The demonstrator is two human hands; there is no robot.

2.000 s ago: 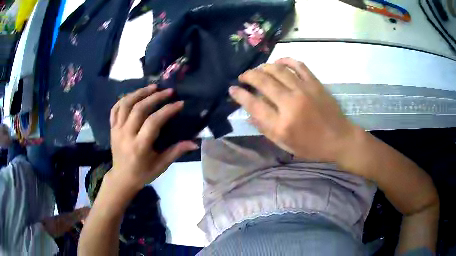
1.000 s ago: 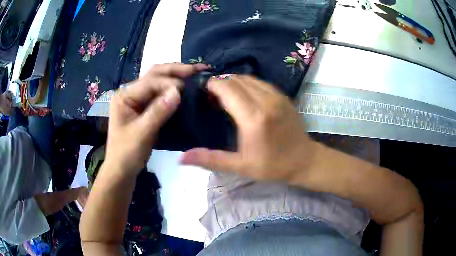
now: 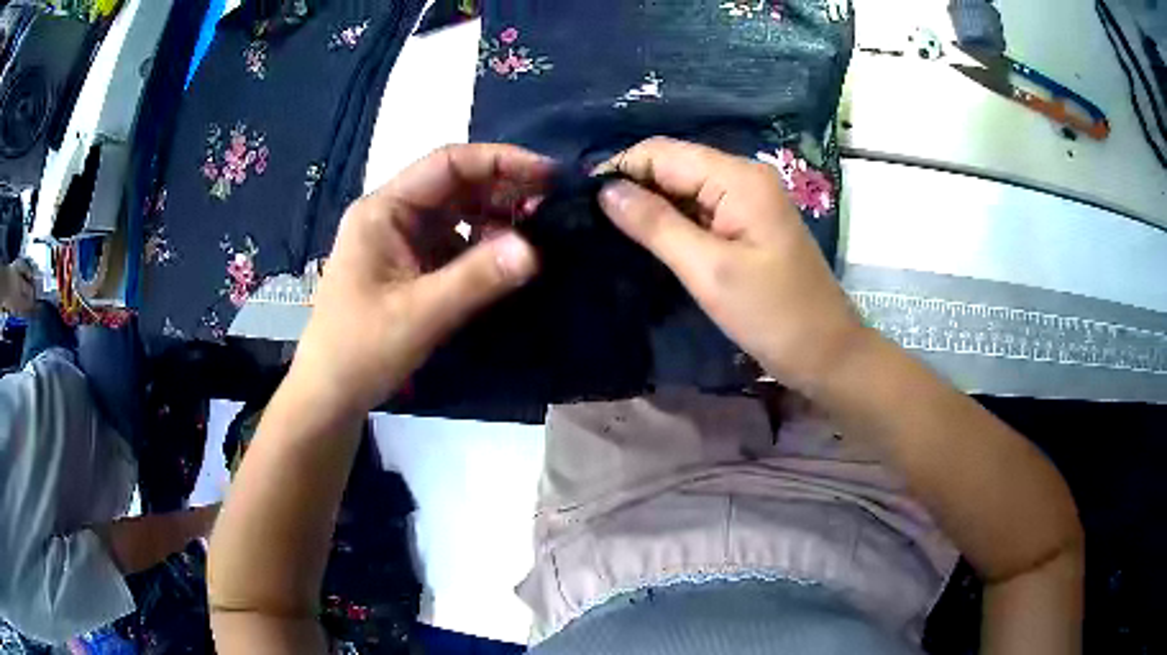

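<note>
A dark floral garment panel [image 3: 576,96] lies over the table edge in front of me, with pink flowers on it. My left hand [image 3: 422,262] pinches a bunched dark part of it between thumb and fingers. My right hand [image 3: 717,243] pinches the same bunched part close beside the left. The exact edge between the fingertips is too dark to make out. Below the hands the cloth hangs dark over the table's front edge.
Thread snips [image 3: 1043,96] with an orange and blue handle lie at the upper right. A printed ruler [image 3: 1011,326] runs along the table edge. More floral cloth [image 3: 237,160] lies at the left. Another person's sleeve [image 3: 58,486] and forearm show at the lower left.
The right hand has moved up from low on the cloth, its thumb now closed against its fingers. Both hands now meet at the bunched cloth. The view has shifted since the earliest frame.
</note>
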